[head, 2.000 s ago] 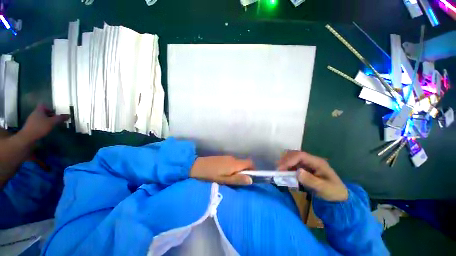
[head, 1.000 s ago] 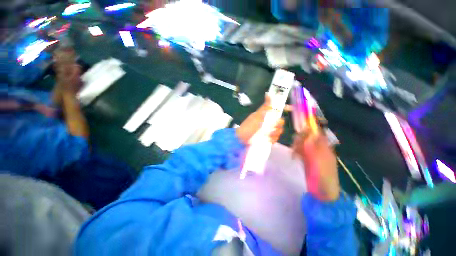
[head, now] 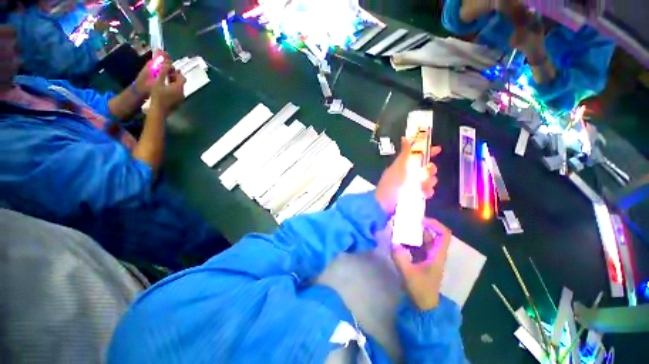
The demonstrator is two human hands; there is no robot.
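Observation:
My left hand is closed around the middle of a glowing white sleeve, which it holds up in front of my chest. The sleeve is lit white and orange, and its top end shows dark marks. My right hand is at the sleeve's lower end, with fingers curled beside it; the glare hides whether they grip it. The white work sheet lies under and behind my hands, mostly hidden.
A stack of empty sleeves lies left. Filled sleeves lie beyond the sheet. A pile of LED units is at lower right, a bright heap across the table. A person sits left; another person's arms are opposite.
The view is steadier and has shifted a little. My right hand has moved from the coloured glowing pieces beyond the sheet down to the lower end of the sleeve in my left hand.

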